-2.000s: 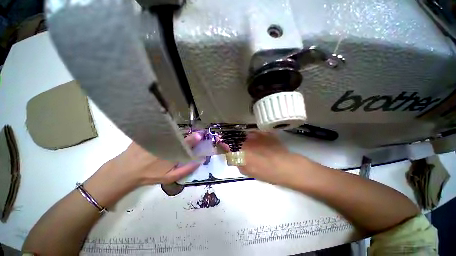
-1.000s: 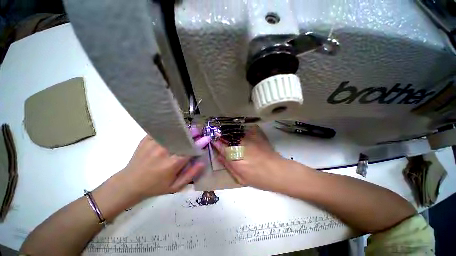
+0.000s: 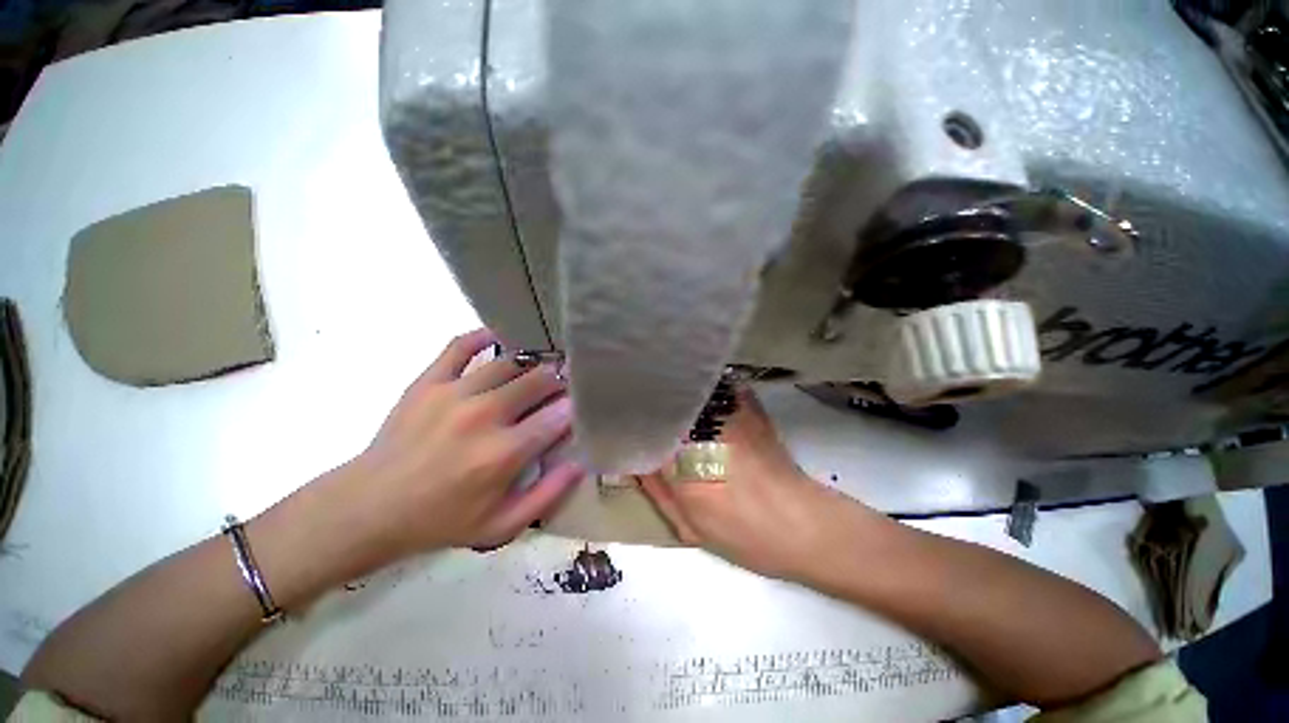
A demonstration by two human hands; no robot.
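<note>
A khaki cloth piece (image 3: 622, 523) lies on the machine bed under the sewing machine head (image 3: 679, 212); only its front part shows. My left hand (image 3: 481, 445) lies over its left side, fingers spread, palm down. My right hand (image 3: 735, 480) is at its right side, fingertips partly behind the small cream knob (image 3: 703, 462) and the machine's grey arm part. The needle and presser foot are hidden behind this part. Whether my fingers pinch the cloth cannot be seen.
A single khaki piece (image 3: 170, 287) lies flat on the white table at left. A cloth stack (image 3: 13, 417) is at the left edge, cut off. A khaki bundle (image 3: 1185, 565) is at the right end. Dark snips (image 3: 891, 407) lie behind the large tension dial (image 3: 968, 349).
The view has shifted, so the machine head now covers the needle area. My left hand has spread flatter over the cloth. The cloth shows at the bed's front, where two seconds ago it did not.
</note>
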